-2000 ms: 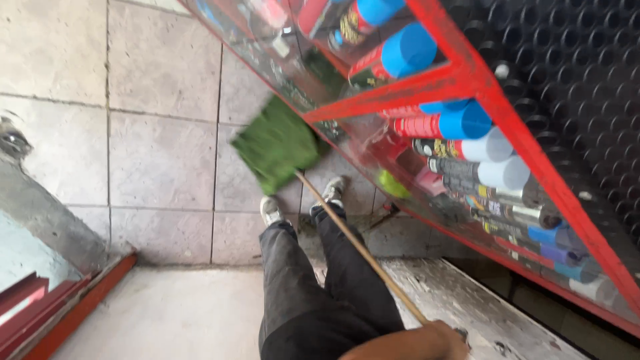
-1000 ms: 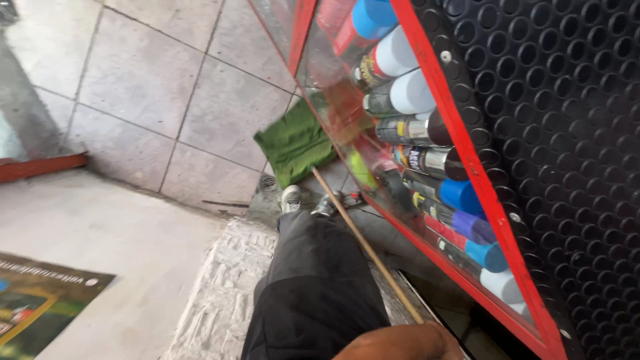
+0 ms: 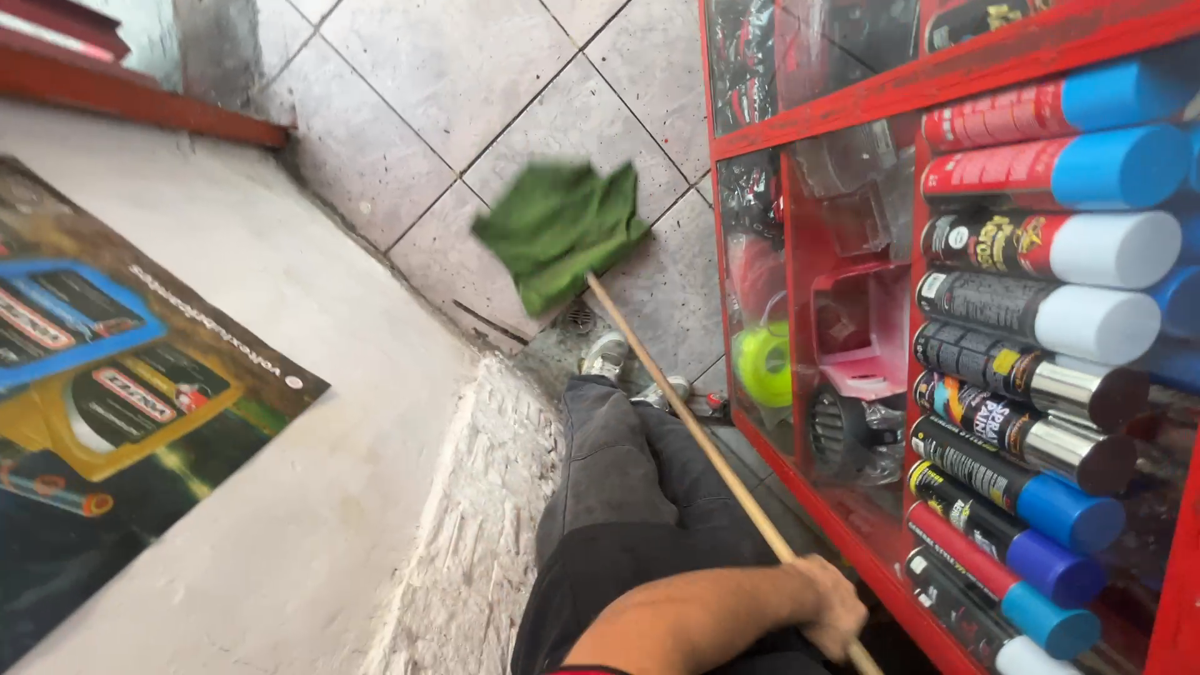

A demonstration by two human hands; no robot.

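My left hand (image 3: 830, 607) is closed around a long wooden stick (image 3: 698, 431) at the lower right, with the forearm crossing in front of my dark trousers. The stick slants up and left to a green cloth (image 3: 562, 230) spread at its far end on the tiled floor. The cloth is partly blurred and has creased, uneven edges. It lies just beyond my shoes (image 3: 605, 354), near a small round floor drain (image 3: 580, 319). My right hand is not visible.
A red-framed glass display case (image 3: 797, 469) with spray cans (image 3: 1041, 253) stands close on the right. To the left are a rough-edged pale wall (image 3: 469, 525), a poster (image 3: 234, 347) and a red ledge (image 3: 141, 98). Grey tiles (image 3: 450, 66) stretch ahead.
The view has turned and shifted, bringing more of the poster into sight. The cloth has moved farther from my shoes, toward the left wall, with the stick still in my left hand.
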